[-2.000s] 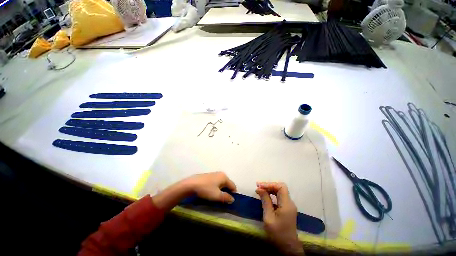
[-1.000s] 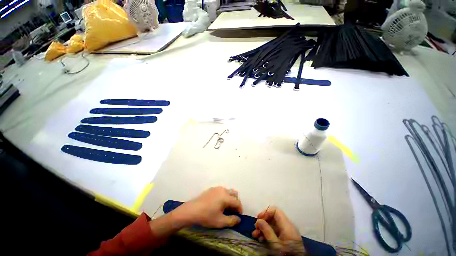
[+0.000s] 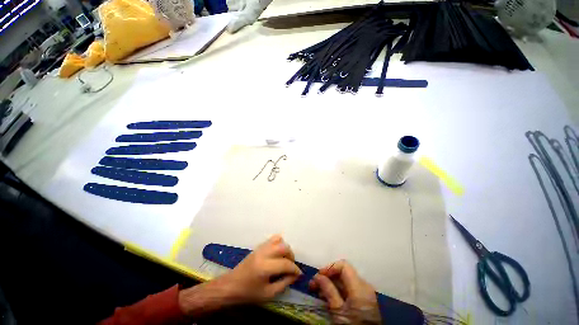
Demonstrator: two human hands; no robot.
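A dark blue strap piece (image 3: pixel 223 254) with small pale dots lies slanted along the front edge of the beige board (image 3: pixel 343 219). My left hand (image 3: pixel 270 273) is on its middle, fingers bent and fingertips at the strap. My right hand (image 3: pixel 346 292) is close beside it, thumb and finger pinched together at the strap. Both hands hide part of the strap. Any needle between the fingertips is too small to make out. Thin dark threads show blurred at the bottom edge. A white thread cone (image 3: pixel 398 162) with a blue top stands upright on the board.
Scissors (image 3: pixel 493 273) lie right of the board, grey-blue looped strips (image 3: pixel 551 171) farther right. Several blue straps (image 3: pixel 131 193) lie in a row at left. A thin squiggly piece (image 3: pixel 273 169) lies on the board. Black straps (image 3: pixel 352 57) are heaped at the far side, a yellow bag (image 3: pixel 133 30) far left.
The camera view has shifted. Compared with a second ago, my left hand's fingers are more raised and bent, and my right fingertips have come closer to my left ones. The strap remains under both hands.
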